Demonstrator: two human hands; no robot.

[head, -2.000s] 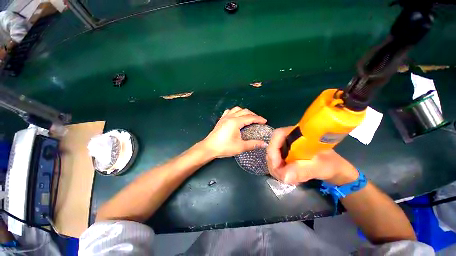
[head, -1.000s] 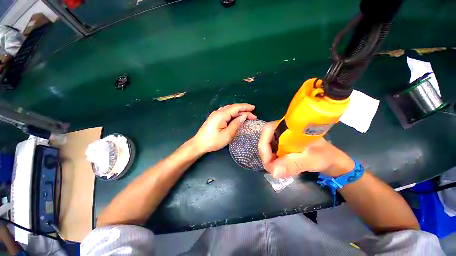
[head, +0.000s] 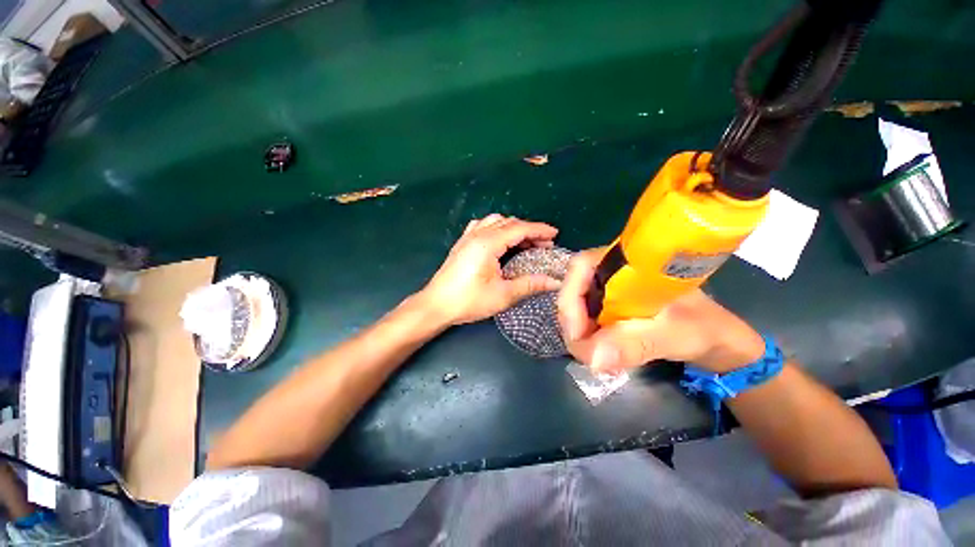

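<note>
The orange electric screwdriver (head: 671, 240) hangs from a black cable, and my right hand (head: 641, 331) is closed around its lower body. Its tip is hidden by my hand. A round grey screw plate (head: 532, 325) with a dotted surface lies on the bench, partly covered by both hands. My left hand (head: 476, 272) rests over the plate's left side, fingers and thumb reaching across it; whether it holds a small unit cannot be seen. A pale flat piece (head: 599, 385) lies below my right hand. A blue strap (head: 738, 376) is on my right wrist.
A round tin with white wadding (head: 241, 321) stands left, beside a brown cardboard sheet (head: 166, 395) and a blue-black box (head: 96, 395). A black unit (head: 279, 157) sits farther back on the green bench (head: 428, 118). White paper (head: 783, 237) and a solder wire reel (head: 909, 214) are right.
My left hand's thumb has moved back across the plate since one second ago. The view has shifted slightly. My right hand still holds the screwdriver beside the plate.
</note>
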